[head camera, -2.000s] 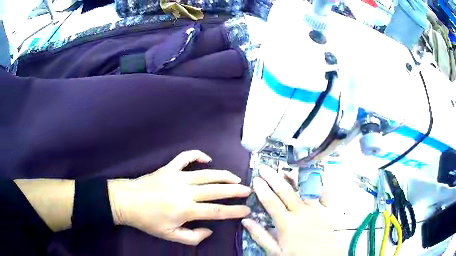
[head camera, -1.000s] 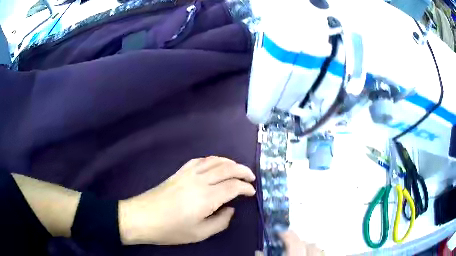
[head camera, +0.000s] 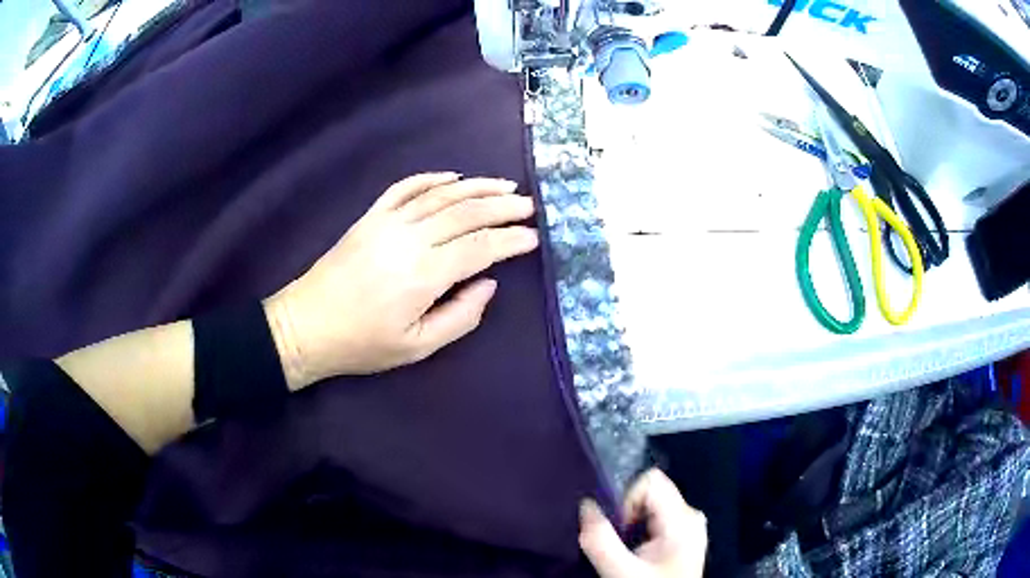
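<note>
Dark purple lining (head camera: 452, 429) spreads over the table from the left, edged by a fuzzy grey plaid strip (head camera: 582, 271). The strip runs from under the machine's foot area (head camera: 544, 51) down past the table's front edge. My left hand (head camera: 395, 277) lies palm down on the lining, fingers apart, fingertips at the seam beside the strip. My right hand (head camera: 649, 533), partly cut off by the bottom edge, pinches the lining and strip at their lower end. The needle is too small to make out.
Green-handled scissors (head camera: 832, 260), yellow-handled snips (head camera: 898, 265) and black shears (head camera: 932, 220) lie overlapping on the white table right of the strip. The ruler-marked table edge (head camera: 791, 390) curves across the right. Plaid cloth (head camera: 915, 485) hangs below it. A black object (head camera: 1003, 243) sits far right.
The view has tilted down, so the machine head is mostly out of frame. My right hand has moved from near the foot down the strip to its lower end. My left hand stays on the lining.
</note>
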